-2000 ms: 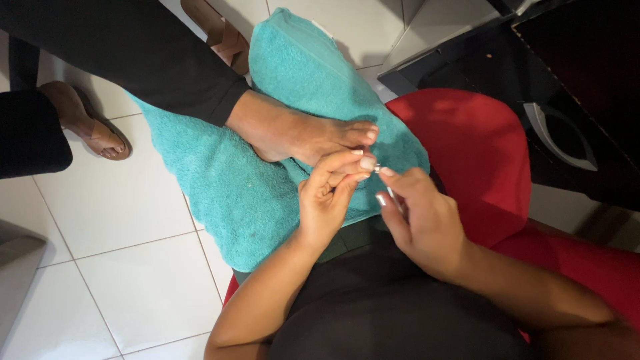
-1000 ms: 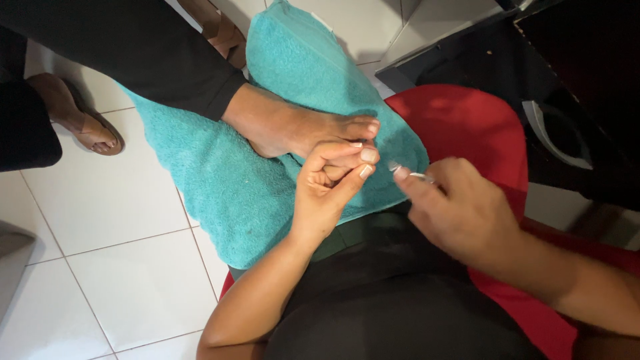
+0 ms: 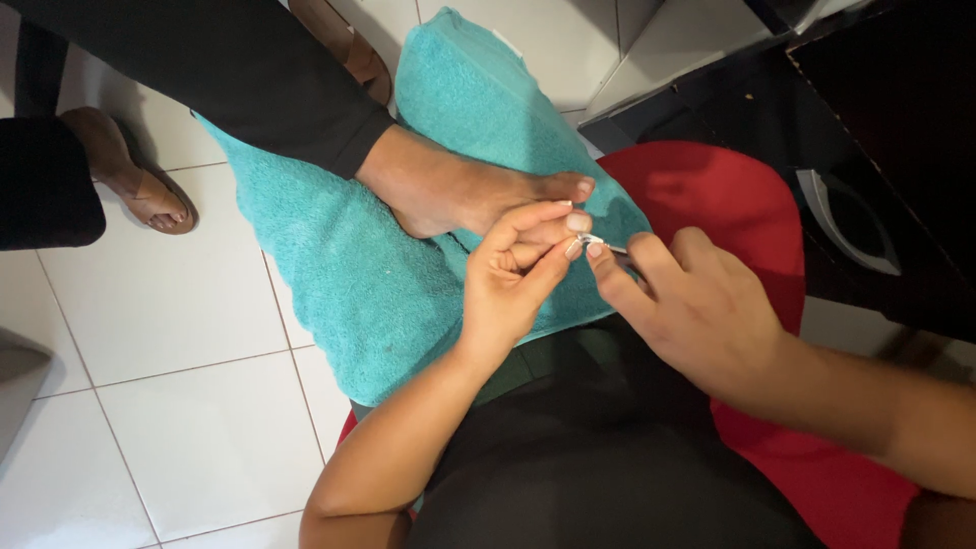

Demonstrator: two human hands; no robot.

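Note:
Another person's bare foot (image 3: 457,183) rests on a turquoise towel (image 3: 351,282) spread over my lap. My left hand (image 3: 515,267) grips the big toe of that foot between thumb and fingers. In my right hand (image 3: 679,297) is a small metal nail tool (image 3: 602,242), its tip at the edge of the toenail, close to my left thumb. Most of the tool's handle is hidden by my right fingers, so its exact kind cannot be told.
Under me is a red chair (image 3: 709,198). Black furniture with a curved light handle (image 3: 846,225) stands at the right. The person's other foot, in a brown sandal (image 3: 156,202), is on the white tiled floor (image 3: 198,427); another brown sandal (image 3: 366,61) lies beyond the leg.
My right hand with the tool was drawn back from the toe one second ago and is now against it again. My left hand has kept its hold.

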